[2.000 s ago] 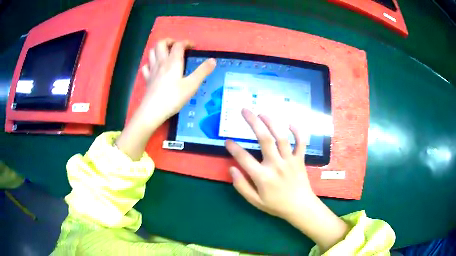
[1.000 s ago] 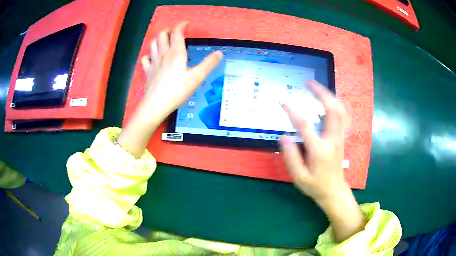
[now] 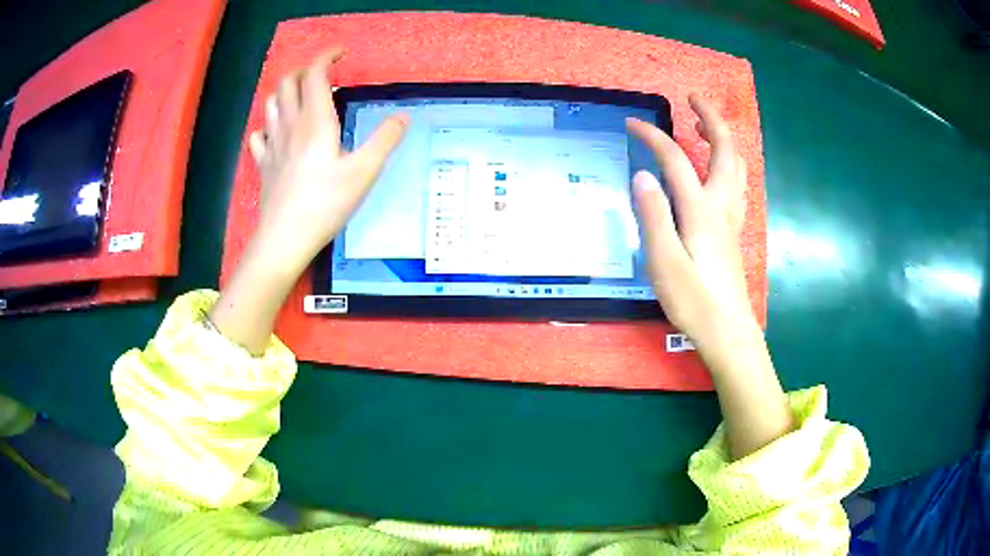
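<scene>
A black-framed tablet (image 3: 494,307) lies on a red foam tray (image 3: 521,364) in front of me. Its lit screen shows a white file window (image 3: 532,217) over another pale window (image 3: 389,196). A barcode label (image 3: 326,304) is at its lower left corner. My bare left hand (image 3: 309,163) is over the left edge, fingers spread, thumb over the screen's upper left. My bare right hand (image 3: 695,212) is over the right edge, fingers apart, thumb and index finger at the screen's right side. Neither hand holds anything. I cannot tell whether the fingertips touch the glass.
At the left, stacked red foam trays (image 3: 152,185) hold a dark tablet (image 3: 65,168), with part of another beneath. A tray corner (image 3: 852,16) shows at the upper right. All lie on the glossy green bench (image 3: 868,272). Blue cloth (image 3: 939,505) shows at the lower right.
A second pale window has appeared behind the file window. My right hand has moved from over the screen's lower part to its right edge. The trays and tablet sit further left in view.
</scene>
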